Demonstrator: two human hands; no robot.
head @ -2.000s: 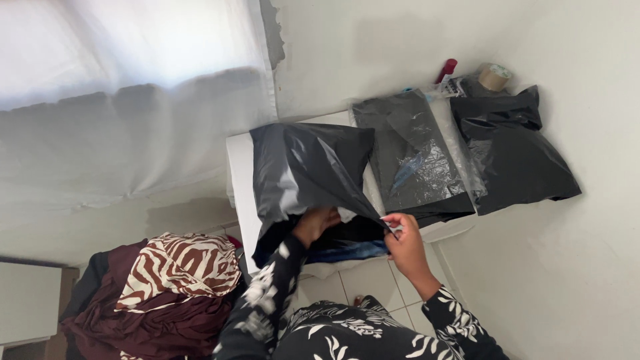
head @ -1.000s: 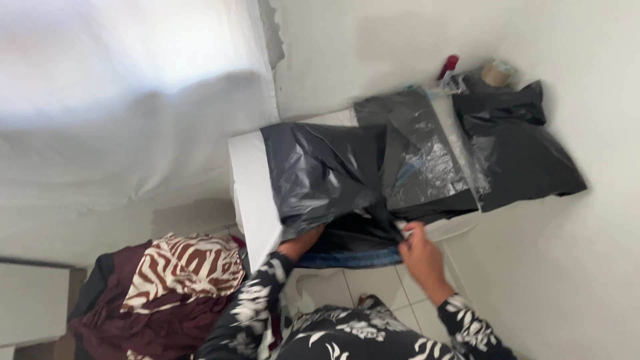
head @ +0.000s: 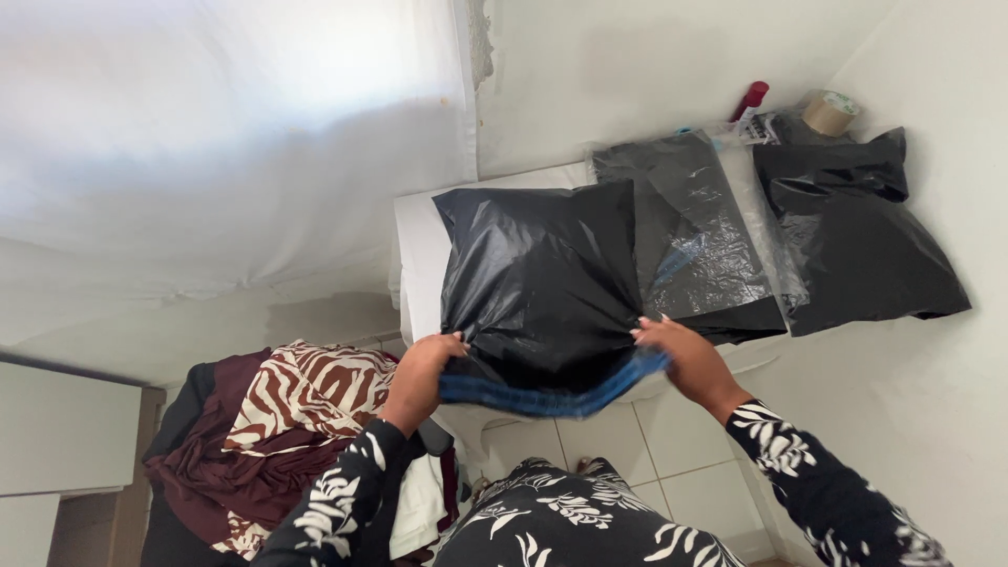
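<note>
A black plastic mailing bag (head: 543, 276) lies on a white-covered table in front of me, bulging in the middle. Its near edge carries a blue strip (head: 551, 398), blurred by motion. My left hand (head: 425, 374) grips the bag's near left side, and my right hand (head: 685, 358) grips its near right side. To the right, beside the bag, lies a clear plastic packet holding flat dark bags (head: 701, 236). Another filled black plastic bag (head: 858, 236) lies farther right. What is inside the held bag is hidden.
At the table's back right are a roll of brown tape (head: 831, 113) and a red-capped container (head: 750, 101). A heap of clothes (head: 228, 457), some brown-and-cream patterned, lies at lower left near a pale cabinet (head: 67, 425). A white curtain (head: 236, 157) hangs at upper left.
My left hand, earlier partly hidden at the bag's mouth, now shows at its left side. My right hand grips the opposite side. The bag's near edge has been pulled out wide, its blue strip showing.
</note>
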